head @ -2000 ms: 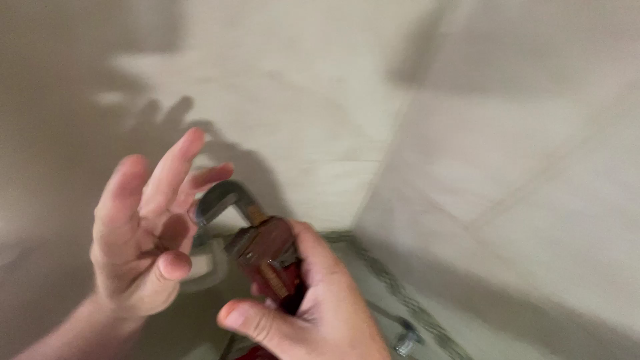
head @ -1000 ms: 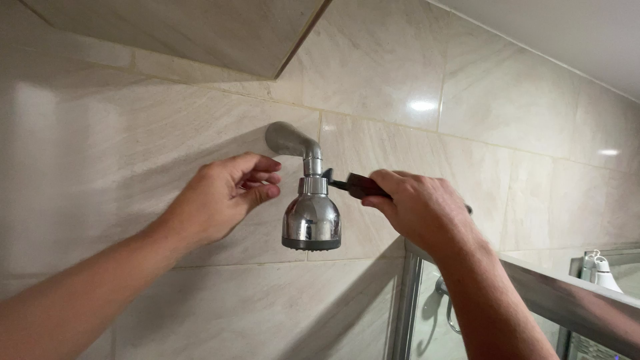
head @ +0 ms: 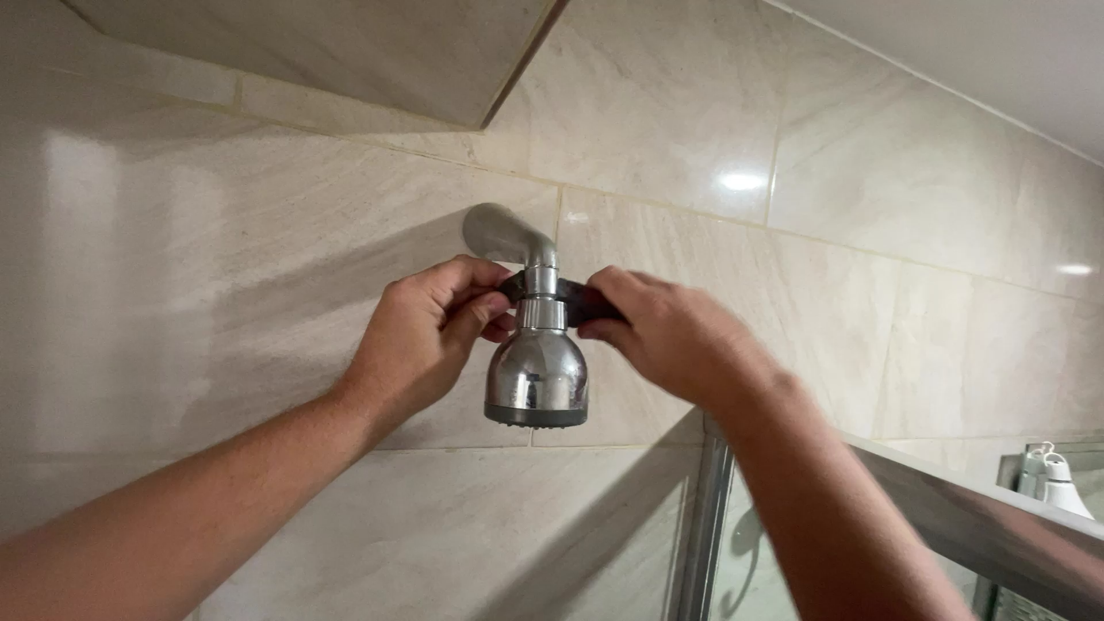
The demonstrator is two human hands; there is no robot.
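A chrome shower head [head: 536, 375] hangs from a bent shower arm [head: 509, 235] on the tiled wall. Just above its ribbed collar, a dark tool [head: 582, 302], seemingly a wrench, passes behind the neck and shows on both sides. My right hand [head: 668, 328] grips the tool's body at the right of the neck. On the left, my left hand [head: 435, 323] pinches the tool's other end between thumb and fingers. The part of the tool behind the neck is hidden.
A tiled box-like ledge [head: 328, 52] juts out above left. At the lower right runs the metal frame [head: 983, 526] of a shower enclosure, with a white bottle [head: 1059, 487] beyond it. The ceiling [head: 966, 60] slopes across the top right.
Two seconds ago the tool was in my right hand, away from the shower head. Since one second ago my left hand has moved right and taken hold of the tool's end. The view has swung widely.
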